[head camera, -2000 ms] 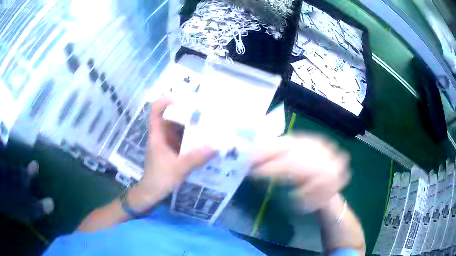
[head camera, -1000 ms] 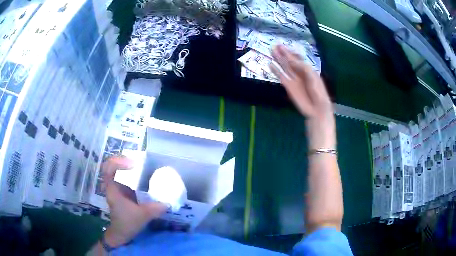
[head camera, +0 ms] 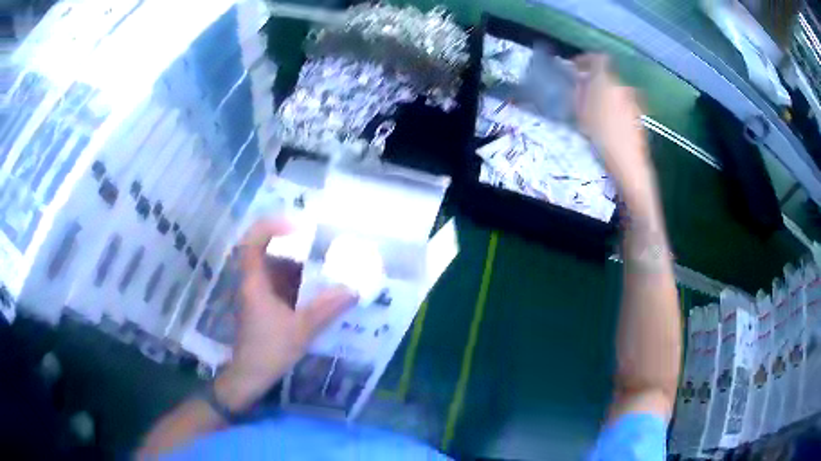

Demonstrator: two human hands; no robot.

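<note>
An open white retail carton (head camera: 342,338) stands in front of me, its flaps spread. A rounded white product (head camera: 353,263) shows inside it. My left hand (head camera: 279,315) grips the carton's left side, thumb on the near face. My right hand (head camera: 608,103) is stretched over the back right part of the right-hand black tray (head camera: 531,212). A blurred greyish flat piece (head camera: 547,83) is at its fingertips; whether the fingers hold it is unclear. Flat white packets (head camera: 549,167) with dark marks fill that tray.
A heap of small white looped pieces (head camera: 338,103) lies in the left black tray (head camera: 423,140). A large stack of cartons (head camera: 135,198) rises at left. A row of upright cartons (head camera: 747,360) is at right. A dark holder (head camera: 738,162) and a pale rail (head camera: 666,58) are at the back right.
My right hand has moved further back and right over the packet tray. The greyish piece now shows at its fingers. The camera view has shifted; my left hand still grips the carton.
</note>
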